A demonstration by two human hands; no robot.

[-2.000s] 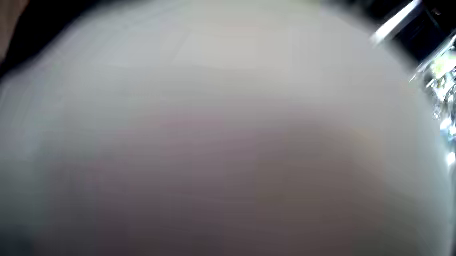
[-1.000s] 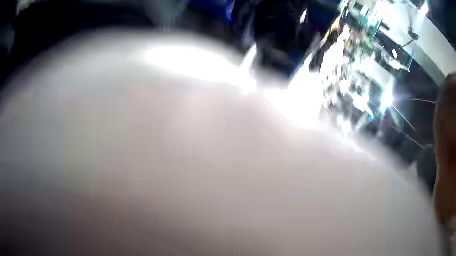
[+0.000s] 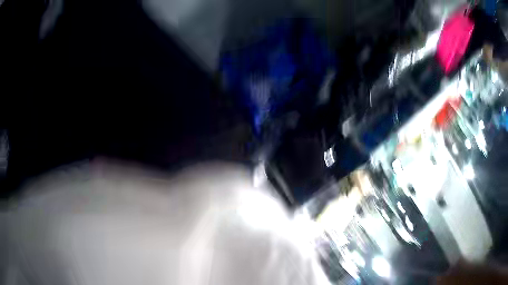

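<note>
The view is tilted and heavily blurred. A large pale, soft-edged shape (image 3: pixel 122 228) fills the lower left very close to the camera; I cannot tell what it is. A dark mass (image 3: pixel 111 94) fills the upper left, also unclear. A white machine-like shape (image 3: pixel 445 195) stands at the lower right. A brown blurred patch lies at the bottom right edge; I cannot tell whether it is a hand. Neither of my hands can be made out.
A blurred deep blue thing (image 3: pixel 278 67) is at upper centre. A bright pink shape (image 3: pixel 455 42) is at the upper right, with a small red thing (image 3: pixel 446 113) below it. A pale slanting table-like edge with cluttered bright shapes runs along the right.
The camera view has shifted and tilted. The pale shape now covers less of the picture, and more dark, blue and bright cluttered background shows. The brown patch at right now sits lower.
</note>
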